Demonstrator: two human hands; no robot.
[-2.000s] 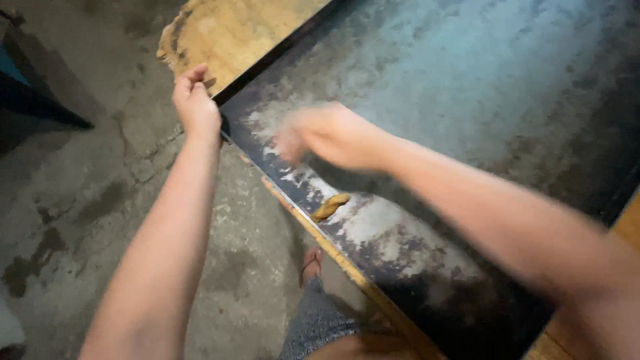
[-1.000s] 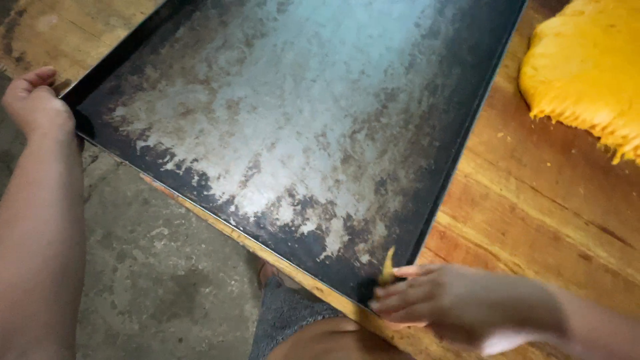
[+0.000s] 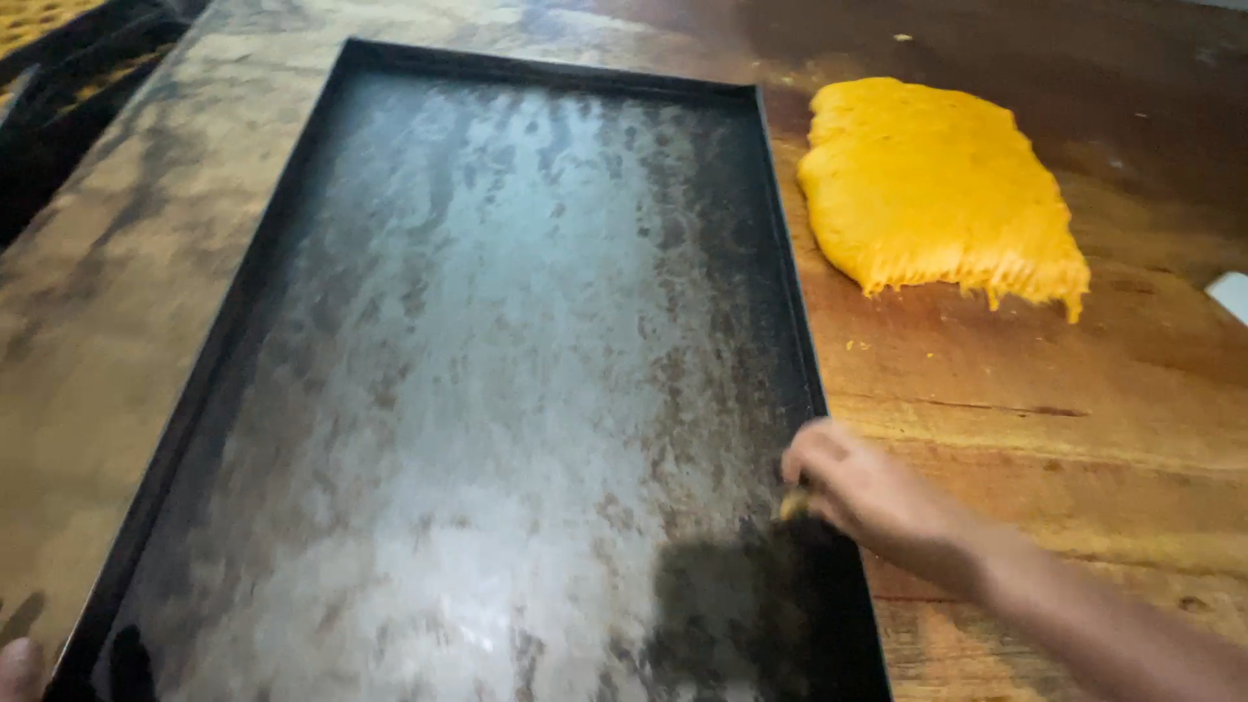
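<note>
A large dark metal baking tray (image 3: pixel 487 370) lies on a wooden table, its surface stained and partly shiny. My right hand (image 3: pixel 863 487) is at the tray's right rim, fingers closed on a small yellowish-brown piece (image 3: pixel 795 502), perhaps dough or a rag; blur hides what it is. Only a bit of my left hand (image 3: pixel 19 671) shows at the bottom left edge, beside the tray's left rim; whether it touches the rim cannot be told. Right of the tray rests a slab of yellow dough (image 3: pixel 941 190) with a ragged, stringy front edge.
The wooden tabletop (image 3: pixel 1014 439) carries small crumbs. A white object (image 3: pixel 1230 295) sits at the right edge of the view. At the top left, beyond the table's edge, are dark shapes with a yellow patterned thing (image 3: pixel 39 24).
My right hand has moved from the tray's near corner up along its right rim. Two seconds ago the small piece lay on the tray. The view has shifted to show more tray and dough.
</note>
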